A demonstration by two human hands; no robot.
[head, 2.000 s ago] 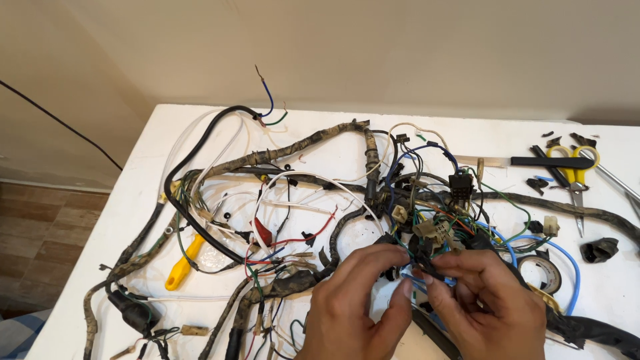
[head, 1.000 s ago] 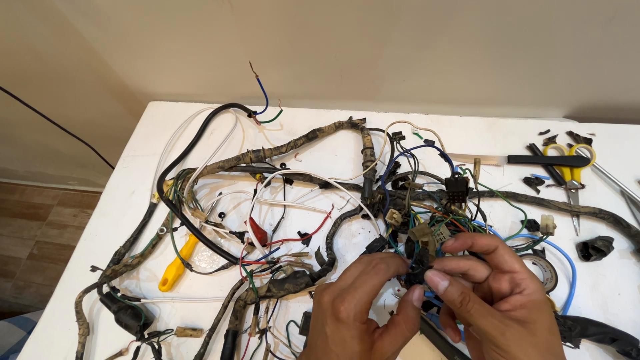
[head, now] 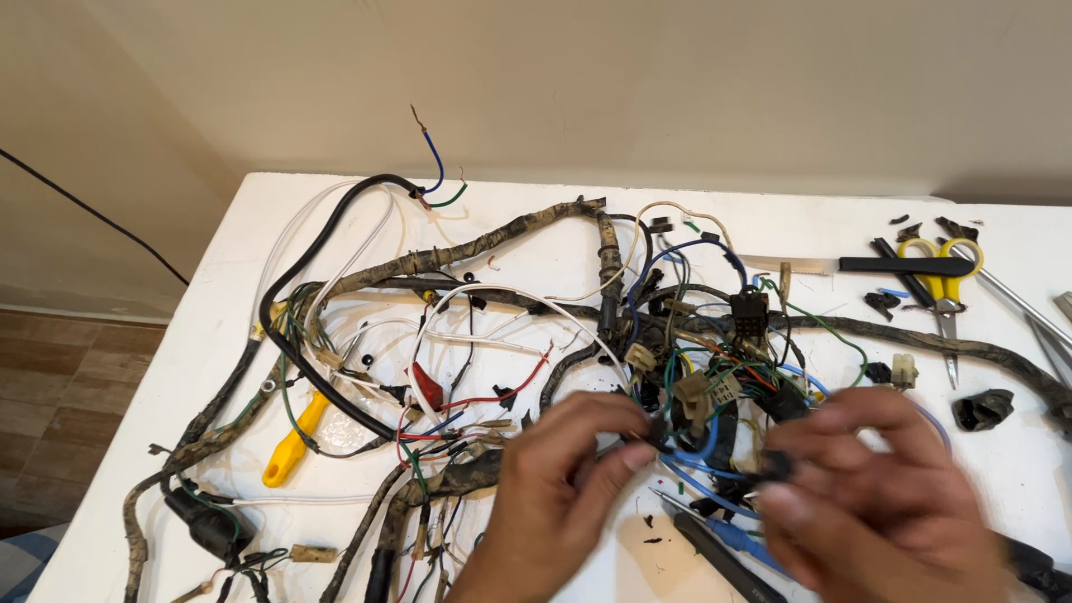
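A wiring harness (head: 469, 249) wrapped in worn tape spreads over the white table, with loose wires and plugs bunched at its right middle. My left hand (head: 569, 477) pinches a small dark piece at the ends of some wires, between thumb and forefinger. Apart from it, on the right, my right hand (head: 871, 494) is blurred and holds a small black piece at its fingertips; what the piece is cannot be told. Pale multi-pin connectors (head: 693, 400) lie just beyond the hands. A black connector block (head: 748, 313) stands farther back in the bundle.
Yellow-handled scissors (head: 946, 289) and a black-handled knife (head: 888, 265) lie at the back right. A yellow screwdriver handle (head: 293, 444) rests at the left. Near the front are a blue-handled pointed tool (head: 737, 540) and a black-handled tool (head: 720, 561). The wall (head: 586, 92) rises behind the table (head: 276, 194).
My hands were together at the connectors and are now apart; the right has moved to the right with a small black piece. More of the blue-handled tool shows between them.
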